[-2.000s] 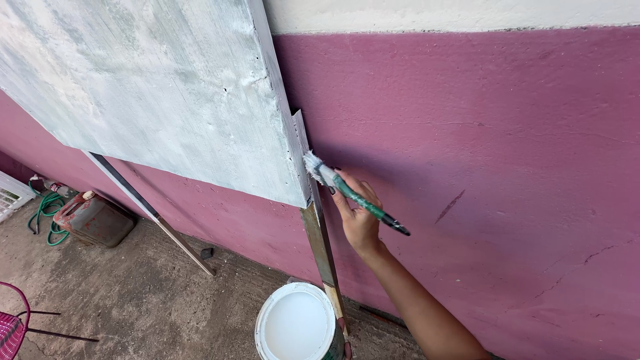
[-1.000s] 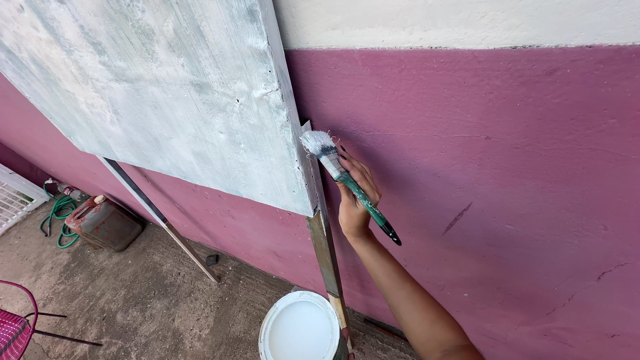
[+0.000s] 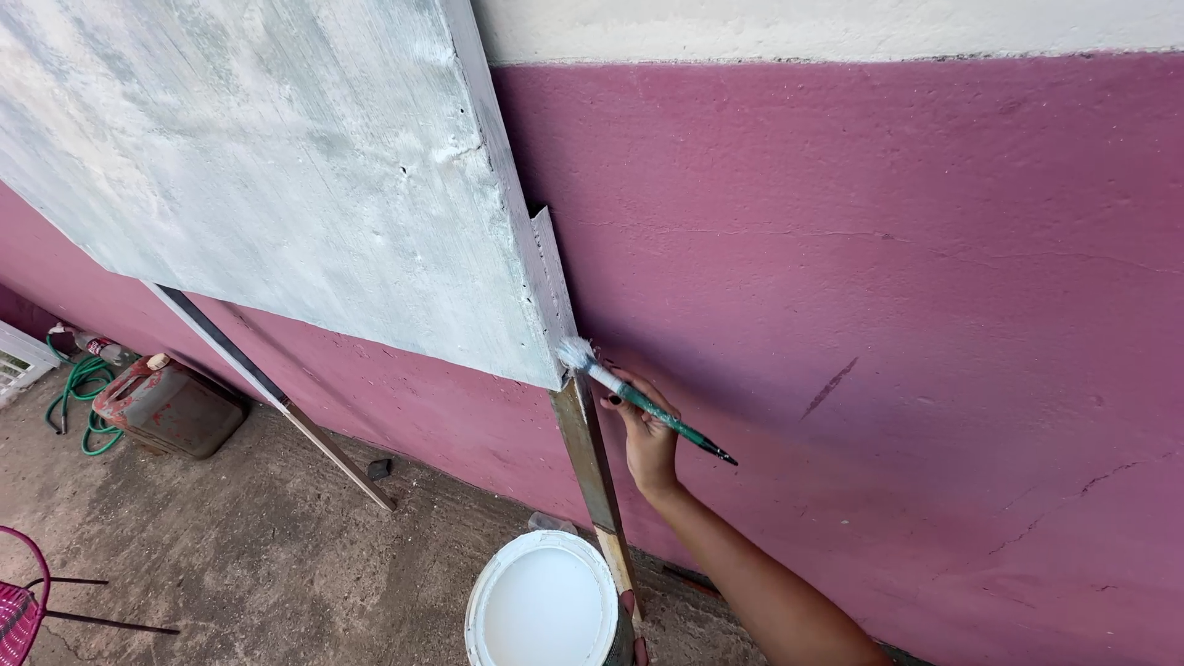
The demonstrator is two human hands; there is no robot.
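A paintbrush (image 3: 638,398) with a green handle and white paint on its bristles is in my right hand (image 3: 647,430). Its bristles touch the side edge of a large panel (image 3: 324,194) near the lower right corner, just above a wooden leg (image 3: 587,462). The panel is coated in whitish, streaky paint. Below, a bucket of white paint (image 3: 546,606) is held at its right side by my left hand (image 3: 635,629), of which only some fingertips show; the rest is hidden behind the bucket.
The panel stands close to a pink and white wall (image 3: 879,277). A second leg (image 3: 305,421) reaches the concrete floor. At the left are a stained jerrycan (image 3: 176,407), a green hose (image 3: 88,388) and part of a pink chair (image 3: 23,610). A small dark block (image 3: 379,469) lies on the floor.
My right hand has moved the brush down along the panel's side edge to near its bottom corner. The fingers at the bucket's right side now show more plainly.
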